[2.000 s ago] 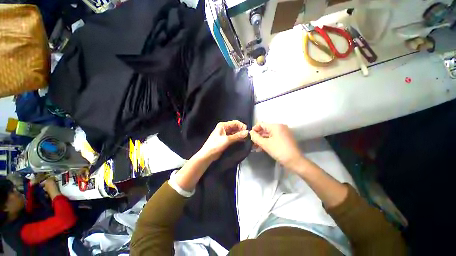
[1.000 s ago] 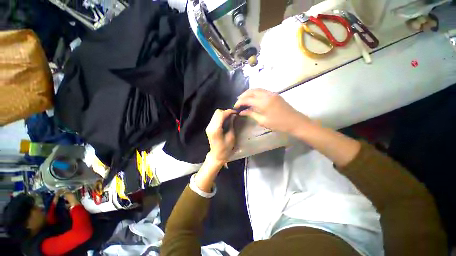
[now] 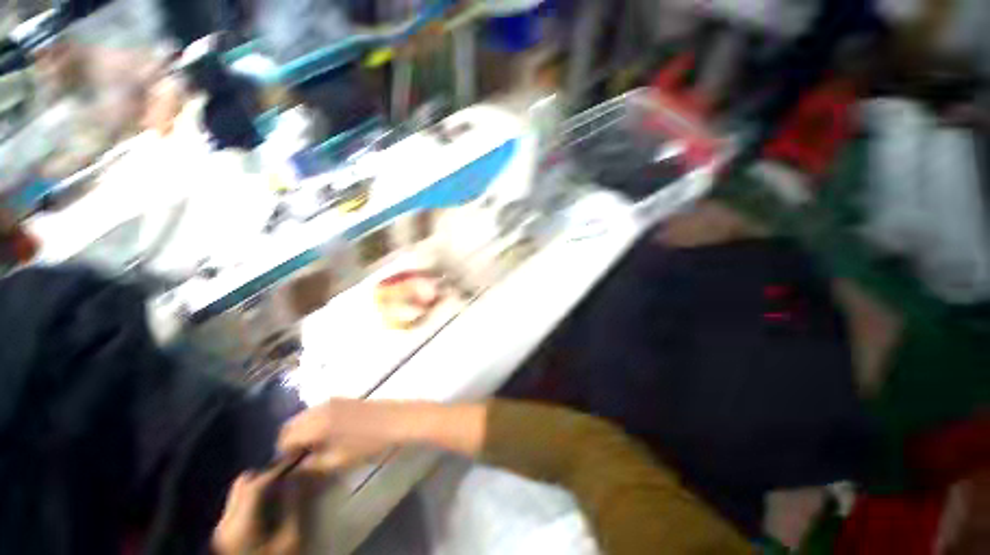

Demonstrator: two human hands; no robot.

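The frame is strongly blurred. The black garment (image 3: pixel 98 423) lies at the left and reaches to my hands. My right hand (image 3: pixel 353 428) pinches the garment's black edge just below the sewing machine's needle end. My left hand (image 3: pixel 255 515) is at the bottom left, partly cut off by the lower edge, with its fingers on the same black edge. The sewing machine (image 3: pixel 402 206) runs diagonally from lower left to upper right. Scissors (image 3: pixel 407 298) with red and yellow loops lie under its arm.
Black garment pieces (image 3: pixel 695 369) with red marks are stacked to the right of the machine table (image 3: pixel 489 347). A wire basket (image 3: pixel 641 141) stands at its far end. White cloth (image 3: pixel 510 515) lies across my lap. A blurred person (image 3: pixel 223 98) is at the upper left. Green floor shows at right.
The view has swung up and to the right, so my hands now show at the lower left. The garment stack and basket have come into view. Both hands still hold the black edge.
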